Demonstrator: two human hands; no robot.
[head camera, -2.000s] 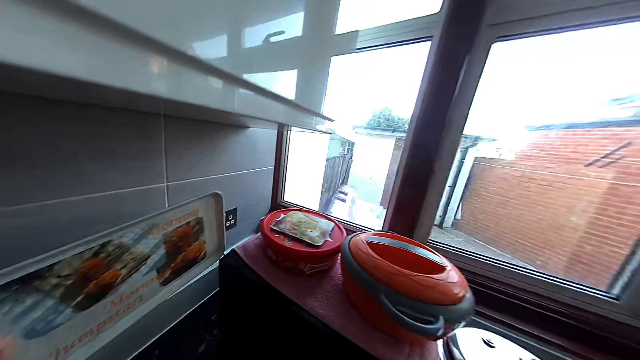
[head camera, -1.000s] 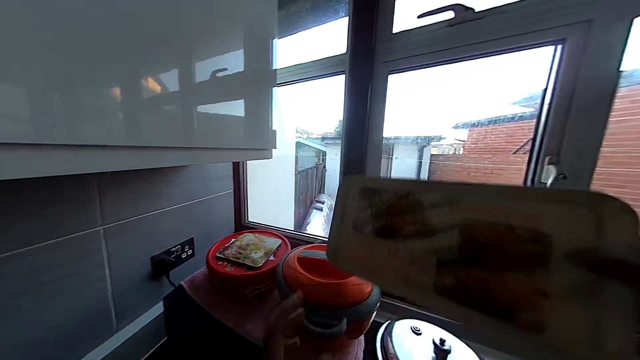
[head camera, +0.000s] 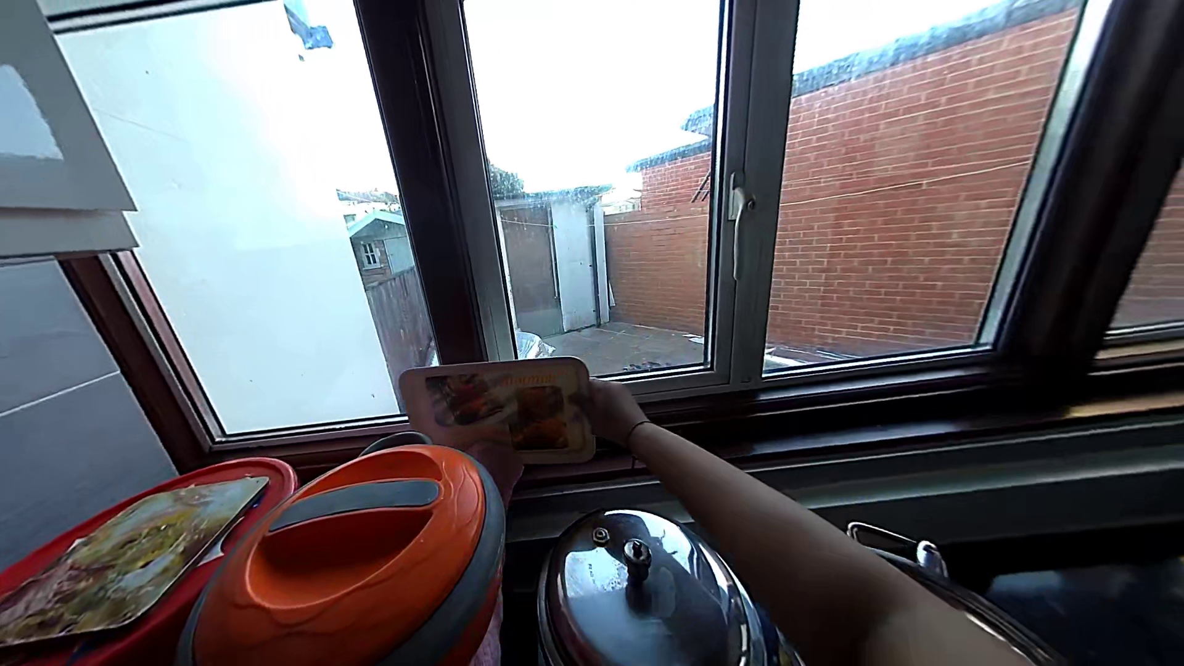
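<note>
My right hand (head camera: 612, 412) grips the right edge of a rectangular board with rounded corners and food pictures (head camera: 499, 403). The board stands tilted near the windowsill, behind an orange and grey insulated casserole (head camera: 370, 555). My left hand does not show. A lidded stainless steel pot (head camera: 647, 592) sits below my right forearm. At the lower left, a picture-printed mat (head camera: 129, 555) lies on a round red lid (head camera: 268, 472).
A window with a white handle (head camera: 737, 227) spans the view behind. The dark windowsill (head camera: 832, 416) runs along its foot. Another pot (head camera: 962, 601) is partly hidden behind my forearm. A white cabinet (head camera: 65, 166) hangs at the upper left.
The board was at the lower left, then large at the right; now it is farther off, behind the casserole, with my right hand on it. The view has turned right.
</note>
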